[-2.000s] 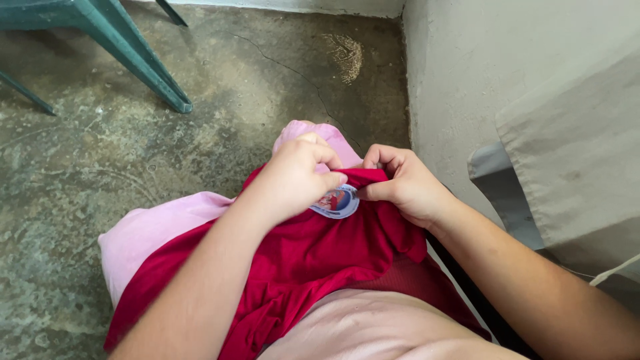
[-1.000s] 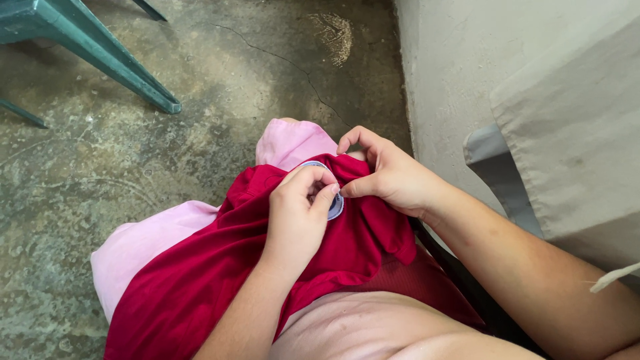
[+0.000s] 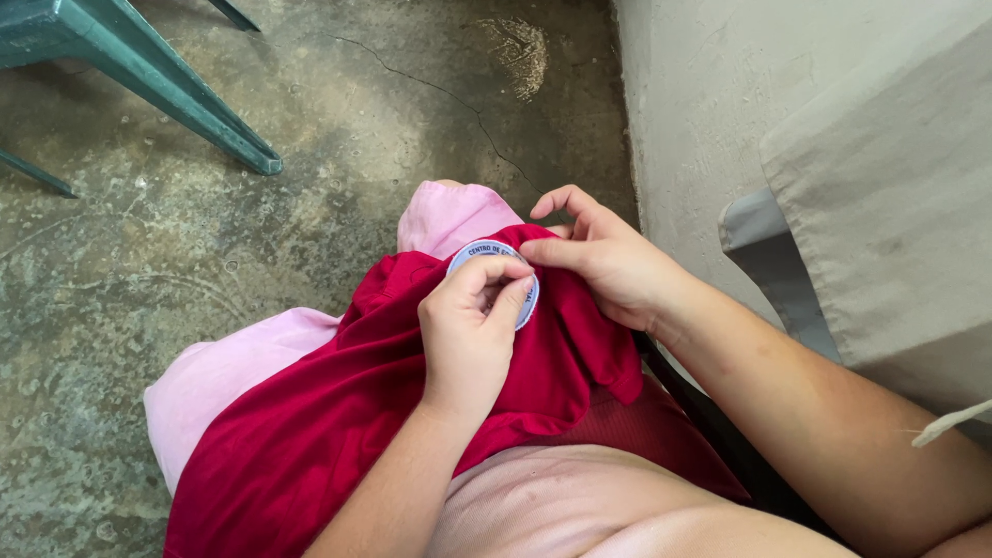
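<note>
A red cloth garment (image 3: 310,418) lies across my lap, over pink cloth (image 3: 232,380). On it is a round, pale blue patch (image 3: 484,249) with a white edge and writing. My left hand (image 3: 473,333) covers the patch's middle, thumb and forefinger pinched together near its right edge; whether something thin is between them cannot be made out. My right hand (image 3: 604,256) is at the patch's upper right, its thumb on the red cloth by the edge, its forefinger raised and curled. Its other fingers are partly hidden behind the cloth.
Green plastic furniture legs (image 3: 186,101) stand on the cracked concrete floor (image 3: 325,178) at upper left. A pale wall (image 3: 690,93) rises close on the right. Beige cloth (image 3: 891,232) hangs over a grey support (image 3: 775,263) beside my right arm, with a pale cord (image 3: 949,422) below.
Two seconds ago both hands pinched a raised fold of red cloth above the patch. That fold is let go; my left hand is now over the patch.
</note>
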